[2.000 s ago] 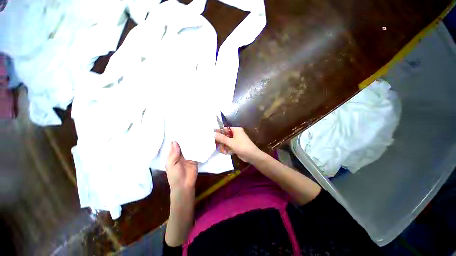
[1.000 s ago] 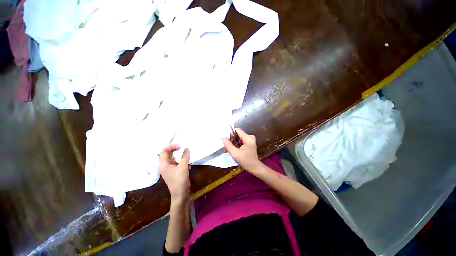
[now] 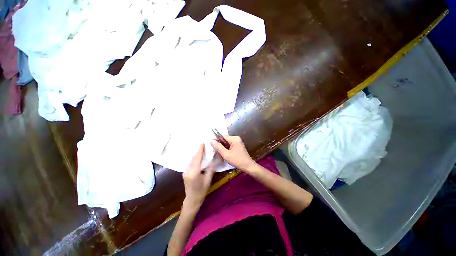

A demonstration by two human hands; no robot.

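Note:
A bright white garment (image 3: 165, 95) lies spread over the table in front of me, its near edge by the yellow-taped table edge. A long white strip loops at its upper right. My right hand (image 3: 231, 152) holds small dark thread snips (image 3: 220, 138), tips pointing up and left over the cloth. My left hand (image 3: 198, 176) is close beside it at the garment's near edge, its fingers blurred and seeming to pinch the cloth. Overexposure hides the seams and any threads.
A second white garment heap (image 3: 75, 45) lies beyond, at the upper left, with dusty-red cloth (image 3: 9, 55) at the far left. A grey translucent tub (image 3: 400, 165) stands against the table at the right, holding a white cloth bundle (image 3: 350, 140). The table (image 3: 310, 45) is glossy dark brown.
My left hand has moved right, close to my right hand. My right hand has shifted slightly left with the snips. The garment's near edge lies differently between the hands.

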